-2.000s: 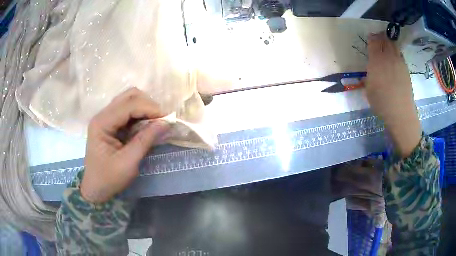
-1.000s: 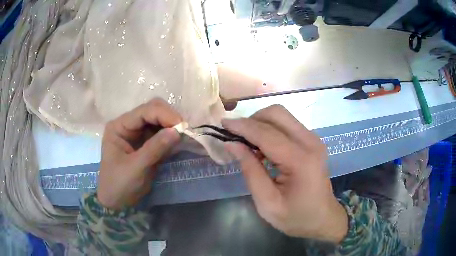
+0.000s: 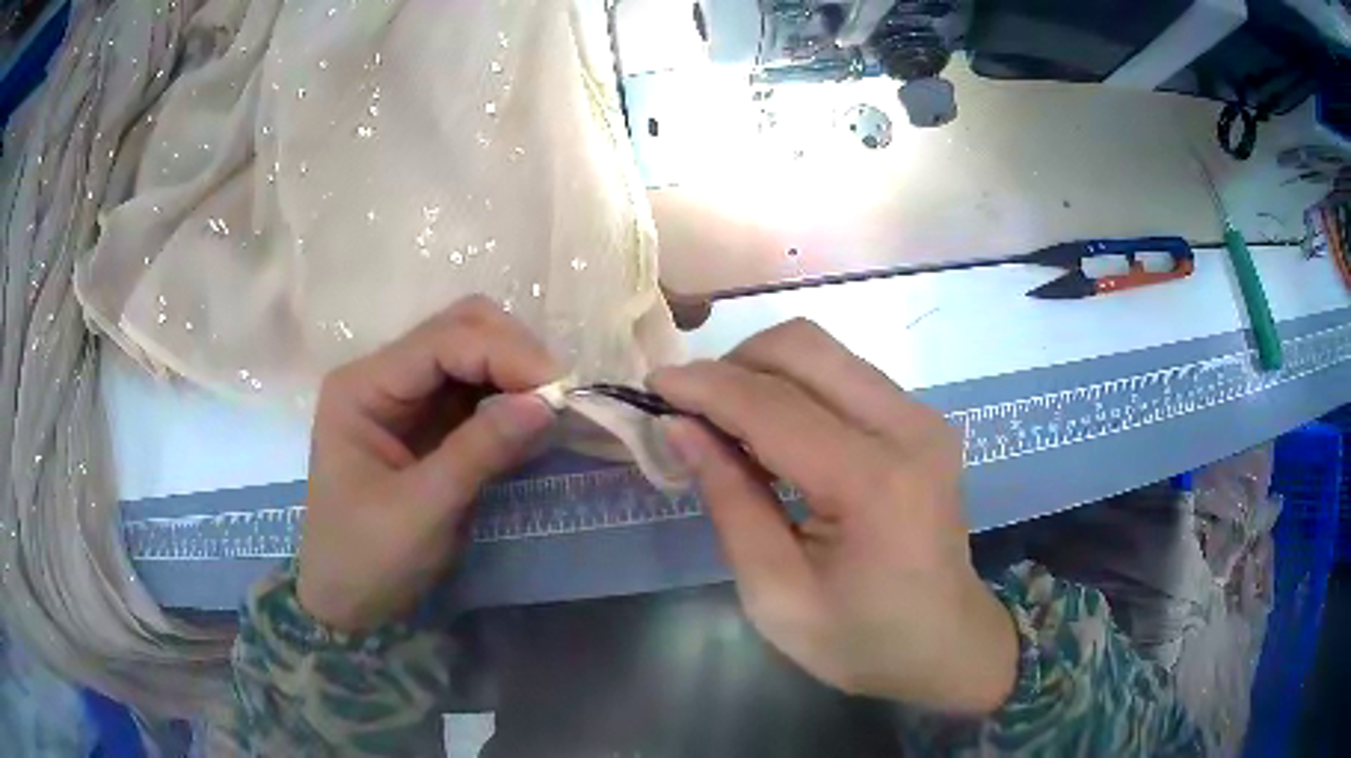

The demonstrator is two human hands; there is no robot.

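The pale glittery fabric (image 3: 400, 193) is spread at the left, its narrow finished edge running down to my hands. My left hand (image 3: 422, 459) pinches a corner of the fabric between thumb and fingertips. My right hand (image 3: 845, 504) holds dark tweezers (image 3: 630, 397) between thumb and fingers, pointing left. The tweezer arms are close together, with their tips at the small pale bit of fabric at my left fingertips. The exact grip of the tips is too small to tell.
Thread snips (image 3: 1119, 268) and a green-handled tool (image 3: 1253, 299) lie at the right. The machine's needle area (image 3: 830, 89) is under a bright glare at the top. A ruler strip (image 3: 1067, 418) runs along the table's front edge. A blue basket (image 3: 1311, 518) with fabric stands below right.
My right hand has come from the far right to my left fingertips, now with the tweezers. Since a second ago, the tweezer arms have closed together at the fabric. The green-handled tool has come into view.
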